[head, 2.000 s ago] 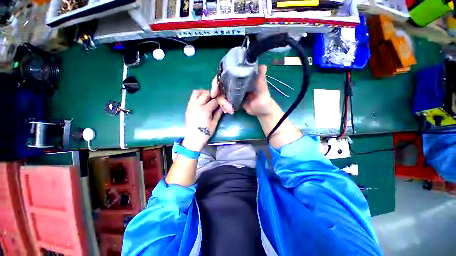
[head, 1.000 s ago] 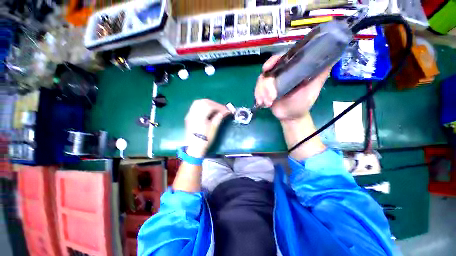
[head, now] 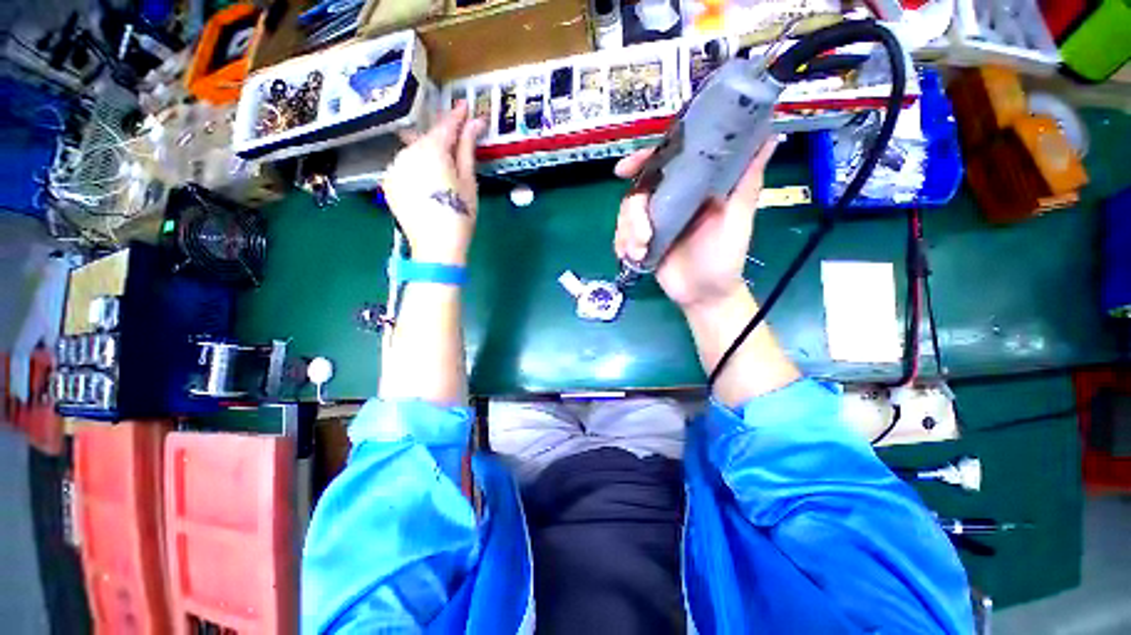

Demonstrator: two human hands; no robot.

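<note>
My right hand (head: 701, 236) holds a thick grey tool body (head: 716, 155) with a heavy black cable, tip pointing down to the left. A small silvery watch-like case (head: 600, 300) with a pale tab is just beyond the tool's tip, over the green mat; I cannot tell whether it touches the tip. My left hand (head: 434, 184) is raised at the left end of the compartment tray (head: 571, 135), fingertips together at its edge. Whether the fingertips hold a small part is too small to tell.
A white two-part tray (head: 416, 112) stands at the rear left, a blue bin (head: 946, 168) at the rear right. A white paper (head: 861, 310) lies right. A small fan (head: 218, 236) and wire reel (head: 220, 368) stand left. Red trays (head: 230, 521) are at lower left. The cable loops over the mat.
My left hand has left the small case and moved up and left to the parts tray. The grey tool, first upright near my left hand, is now tilted, farther right, with the case near its tip.
</note>
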